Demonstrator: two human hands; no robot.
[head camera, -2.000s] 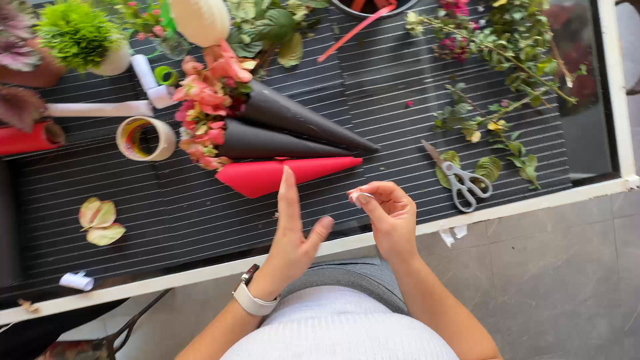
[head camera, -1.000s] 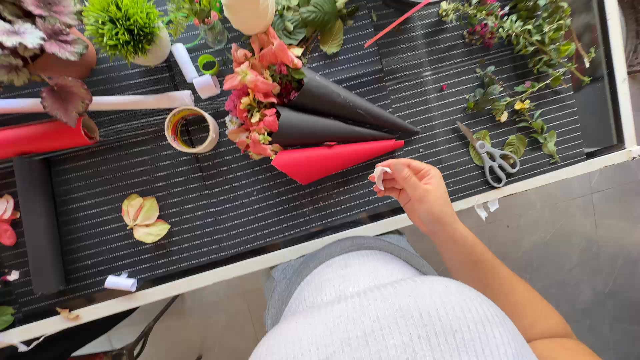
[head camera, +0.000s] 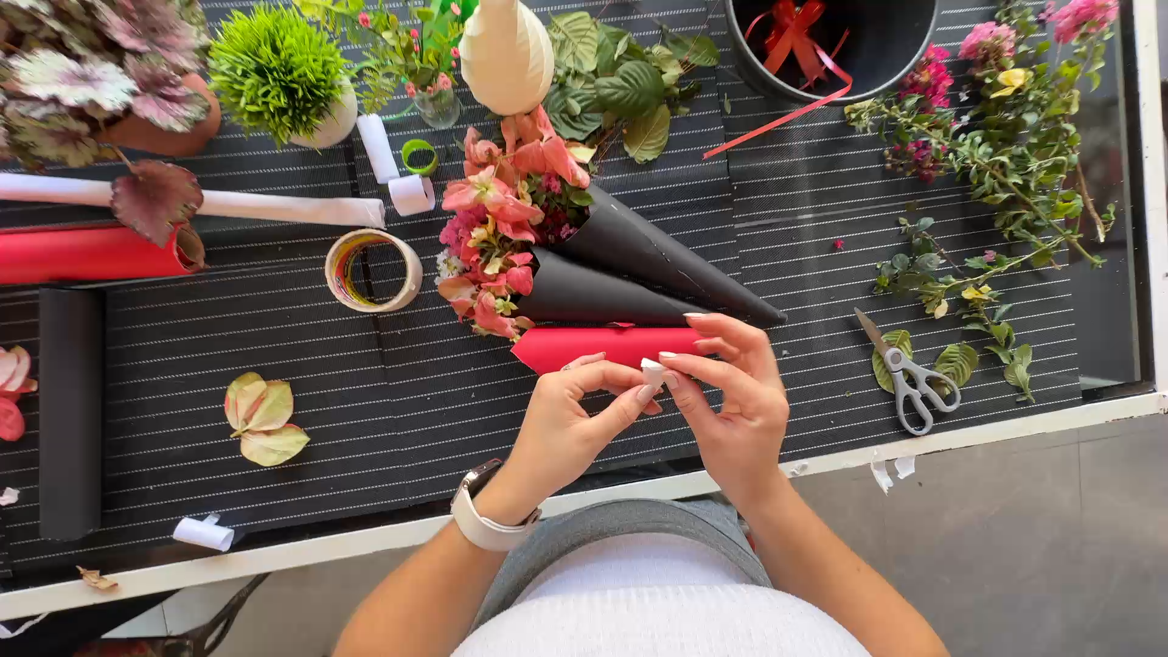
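Note:
Between the fingertips of my left hand (head camera: 584, 411) and my right hand (head camera: 735, 406) is a small white piece of tape (head camera: 652, 371), pinched from both sides. Just beyond my fingers lies a red paper cone (head camera: 593, 349), partly hidden by them. Against it rest two black paper cones, a nearer one (head camera: 593, 292) and a farther one (head camera: 671, 255), their tips pointing right. Salmon and pink flowers (head camera: 497, 214) spill from the black cones' wide ends. A roll of masking tape (head camera: 373, 271) lies to the left, and grey-handled scissors (head camera: 908, 374) to the right.
Flowering cuttings (head camera: 1013, 182) spread at the right, near a dark bucket (head camera: 830, 91) with red ribbon. Potted plants stand at the upper left, above a red paper roll (head camera: 91, 254). A black paper roll (head camera: 71, 411) lies far left. The table's white edge (head camera: 1022, 426) runs before me.
My left hand, out of view one second ago, is back and its fingertips meet those of my right hand at the white piece. The cones lie as before.

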